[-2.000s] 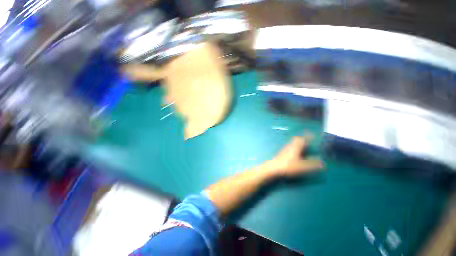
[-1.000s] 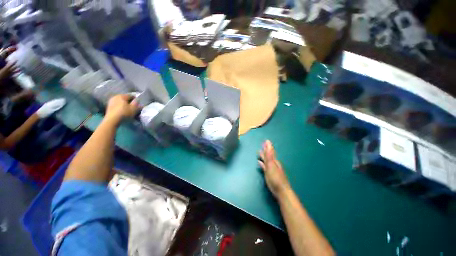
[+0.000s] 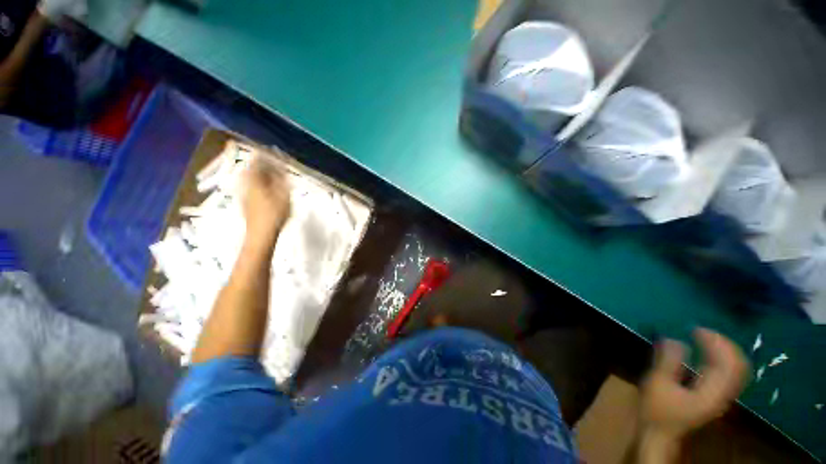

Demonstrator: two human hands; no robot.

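Observation:
My left hand [image 3: 263, 186] is down in the upper part of an open brown carton [image 3: 208, 149] heaped with loose white inserts [image 3: 195, 254]. Its fingers are blurred among the pieces, and I cannot tell whether it grips any. My right hand [image 3: 696, 385] is at the bench's front edge at lower right, fingers curled apart, holding nothing visible. Open retail boxes [image 3: 580, 177] stand in a row on the green bench at upper right, lids up. White wrapped round products [image 3: 634, 140] sit inside them.
A blue plastic crate [image 3: 136, 199] lies beside the carton. A red tool-like object [image 3: 418, 294] and white scraps lie below the bench [image 3: 362, 100]. Another person's gloved hand [image 3: 62, 9] is at the upper left. A pale bag [image 3: 54, 372] lies at lower left. Scraps lie on the bench at right.
The view has swung down and left. My left hand has gone from the box row into the carton. The open boxes now appear at upper right, and my right hand is at the bench edge.

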